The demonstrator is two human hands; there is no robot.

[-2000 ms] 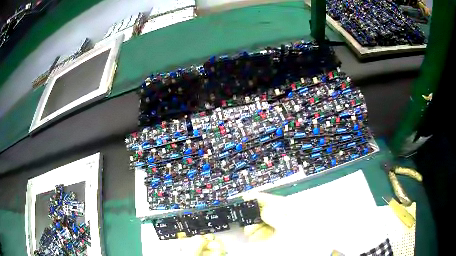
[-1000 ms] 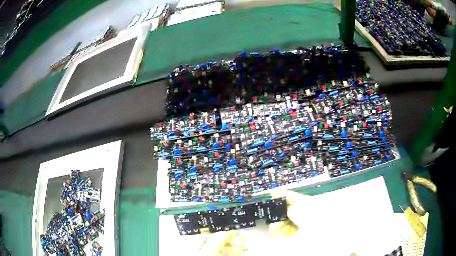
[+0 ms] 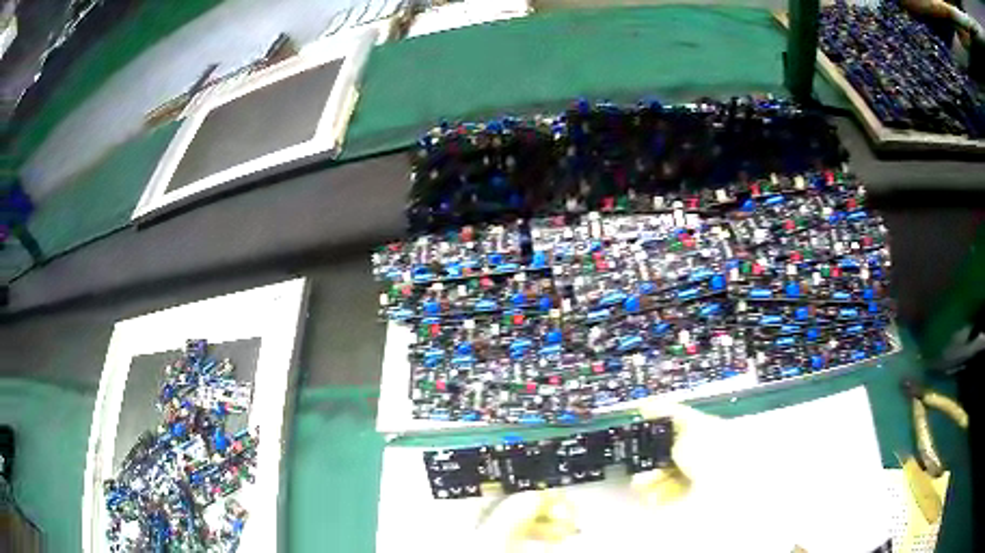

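Observation:
A board strip point(image 3: 551, 458) is held black face up, with white print, over a bright white work sheet point(image 3: 410, 524). My right hand point(image 3: 675, 454), in a white glove with yellow fingers, is closed on the strip's right end. My left hand point(image 3: 535, 516), in the same kind of glove, is at the strip's lower edge left of its middle; it is washed out by glare, but its fingers appear to hold the strip. A large stack of board strips point(image 3: 637, 292), component side up and darker at the far end, lies just beyond.
A white-framed tray point(image 3: 289, 378) with jumbled loose boards stands at left. An empty white-framed tray point(image 3: 337, 92) is farther back. Yellow-handled pliers point(image 3: 926, 432) lie at right beside a yellow piece point(image 3: 925, 488). Another board-filled tray point(image 3: 918, 138) and part of a person point(image 3: 945, 13) are at far right.
The whole view has shifted, so the scene sits farther right and slightly higher in the picture. Both hands keep their places at the strip, which stays black face up.

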